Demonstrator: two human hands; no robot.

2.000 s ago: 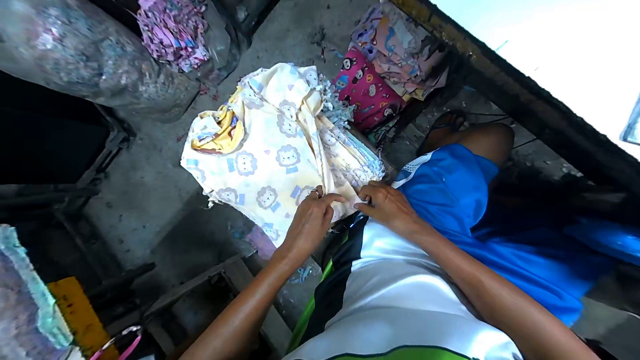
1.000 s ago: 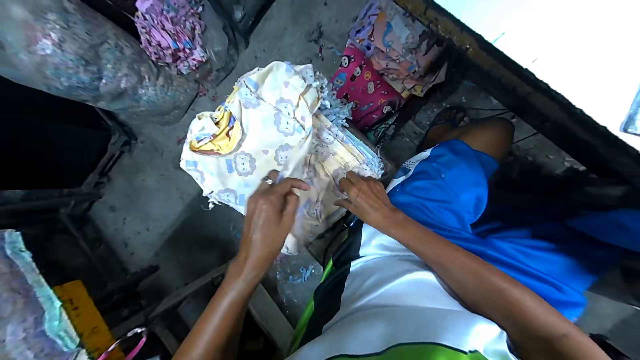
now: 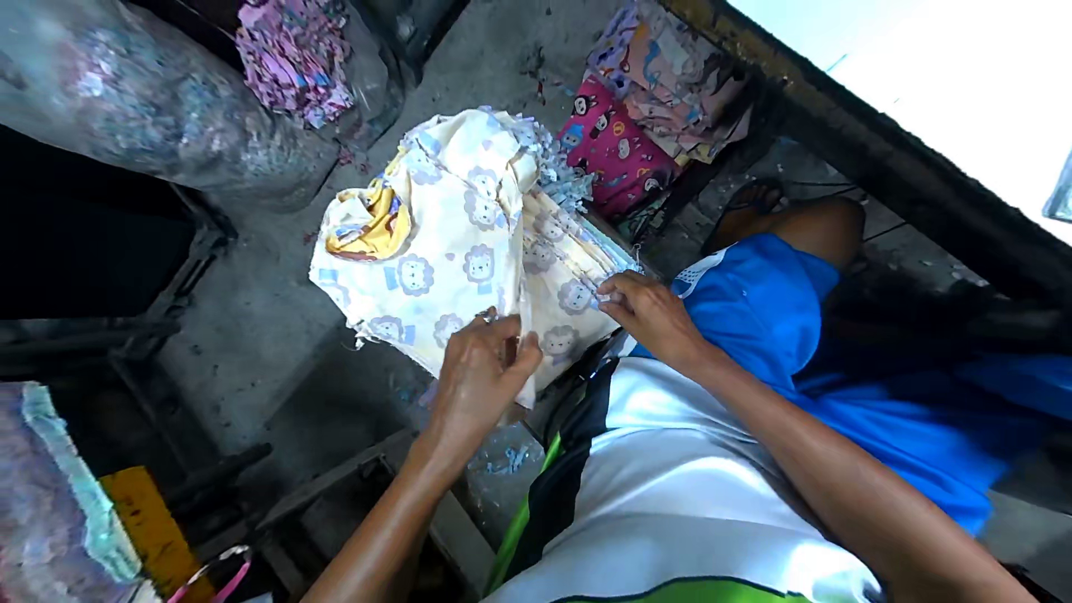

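Note:
A cream cotton cloth printed with grey-blue lion faces (image 3: 444,260) lies spread over a low stack in front of me, with a bunched yellow part (image 3: 377,222) on its left side. My left hand (image 3: 481,368) pinches the cloth's near right edge between thumb and fingers. Beside it, folded layers of similar lion-print fabric (image 3: 569,260) lie to the right. My right hand (image 3: 653,318) touches the right edge of these layers, its fingertips bent onto the fabric. Frayed light-blue trimmings (image 3: 565,167) lie at the stack's far edge. What supports the stack is mostly hidden.
A large clear plastic sack of scraps (image 3: 209,126) lies upper left, with pink scraps (image 3: 297,63) beside it. Pink printed fabric (image 3: 615,151) and piled cloths (image 3: 678,75) stand upper right, near a dark table edge (image 3: 837,109). My knee and blue shorts (image 3: 745,310) are at right.
The left hand has gone from the cloth's near edge to above it, then back to pinch its edge. The right hand has moved right along the folded layers. More of the layers shows than two seconds ago.

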